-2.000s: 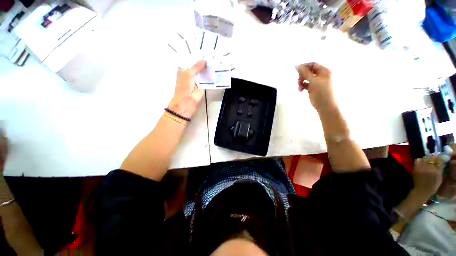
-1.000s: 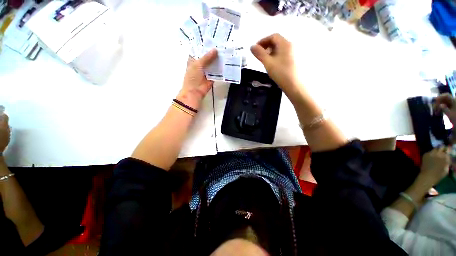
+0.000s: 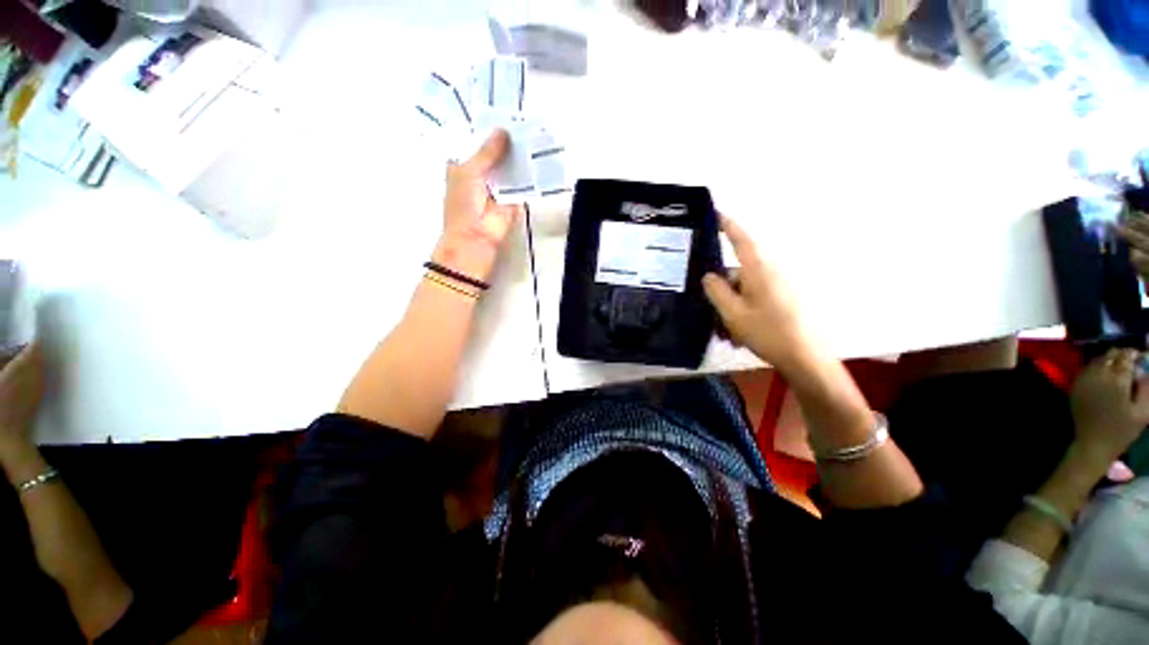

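A black box base (image 3: 571, 330) lies on the white table in front of me, just right of the table seam. A white printed card (image 3: 643, 256) lies across its middle. A thin grey-white looped accessory (image 3: 654, 211) lies at its far end, above the card. A dark insert shape shows below the card. My left hand (image 3: 481, 199) holds several fanned white cards (image 3: 508, 154) left of the box's far corner. My right hand (image 3: 746, 289) is at the box's right edge, thumb on the rim and fingers along the outer side.
White stacks (image 3: 177, 95) with dark pictures stand at far left. Another white printed stack (image 3: 544, 48) is beyond my left hand. Silver bagged parts (image 3: 806, 15) and clear-bagged supplies (image 3: 995, 44) are at the far edge. A neighbour's black box (image 3: 1071, 271) and people's hands are at both sides.
The looped accessory and then a card have come into the box. My right hand moved left over the box, then down to its right edge. My left hand still holds the cards.
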